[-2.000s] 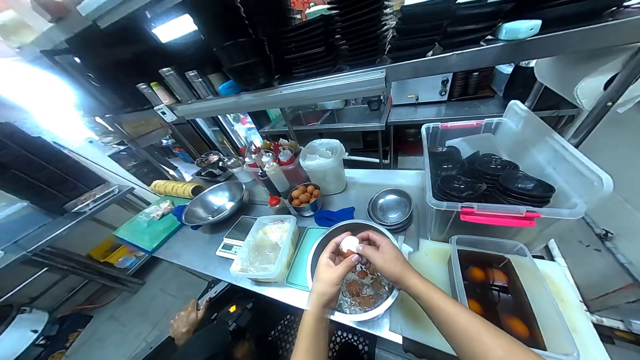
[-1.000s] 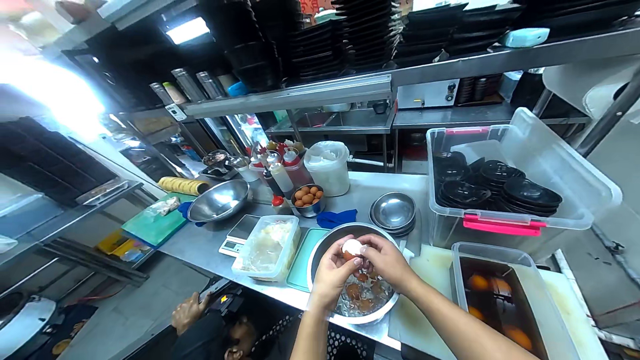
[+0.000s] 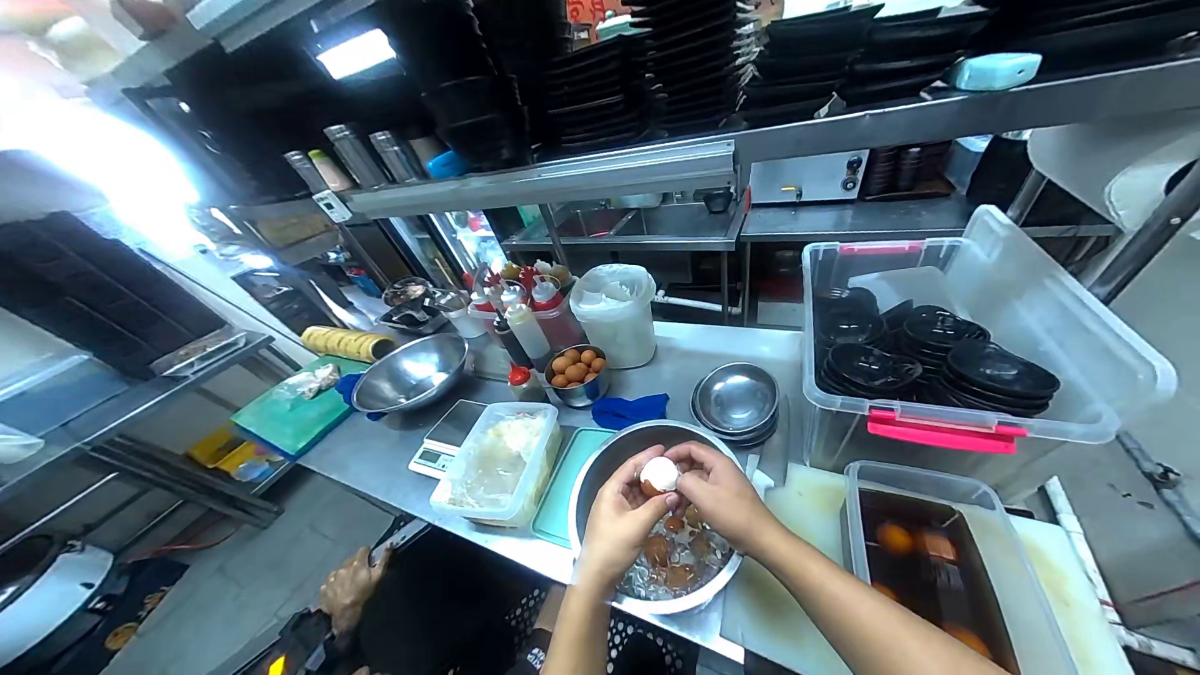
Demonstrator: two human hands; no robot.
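Above a white-rimmed metal bowl, my two hands share a partly peeled egg, white on top with brown shell below. My left hand cups it from the left, and the fingertips of my right hand touch its right side. In the bowl, brown eggs and shell pieces lie among ice and water. To the right, a clear plastic container holds dark liquid with several eggs in it. A small metal bowl of brown eggs stands behind.
Left of the bowl are a clear tub, a digital scale and a teal tray. A blue cloth, stacked metal bowls and a large bin of black dishes stand behind. Another person's hand is at lower left.
More of the egg's white top shows between my hands than a second or two ago. My hands stay over the bowl. The other person's hand remains at lower left.
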